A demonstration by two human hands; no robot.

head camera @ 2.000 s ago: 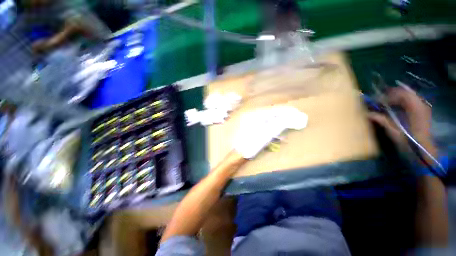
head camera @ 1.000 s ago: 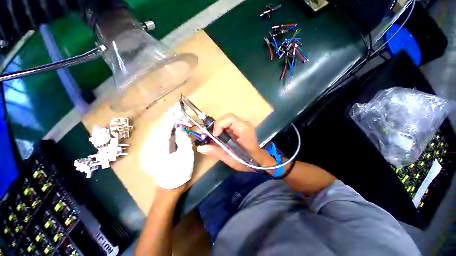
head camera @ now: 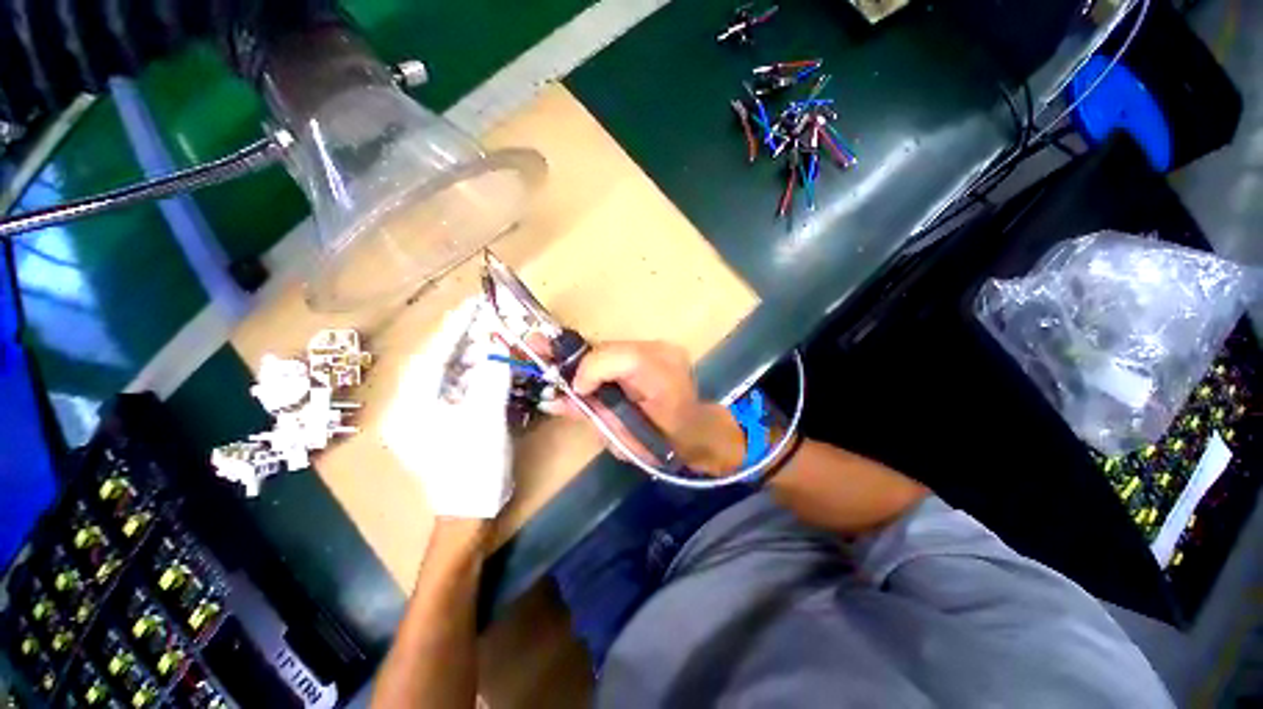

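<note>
My left hand [head camera: 457,427], in a white glove, is closed around a small part with a blue lead [head camera: 515,364] over the tan board [head camera: 630,208]. The part is mostly hidden by the glove and the tool. My right hand [head camera: 647,395], bare with a bright blue wrist strap [head camera: 751,428], grips the dark handle of a soldering iron [head camera: 633,424]. The iron's metal tip points up and left, just above the glove's fingers, under the rim of the clear fume cone [head camera: 402,194]. A pale cable loops past my right wrist.
White plastic housings [head camera: 295,405] lie at the board's left edge. A black compartment tray [head camera: 146,582] is at lower left. Coloured leads [head camera: 803,132] lie on the green mat [head camera: 665,104]. A crumpled clear bag [head camera: 1115,333] sits on yellow-green parts at right. A metal gooseneck [head camera: 153,187] reaches the cone.
Since one second ago, the iron's tip has moved slightly up and left, and the gloved hand has turned a little. The earliest frame is blurred, with my right hand far right and the view since turned.
</note>
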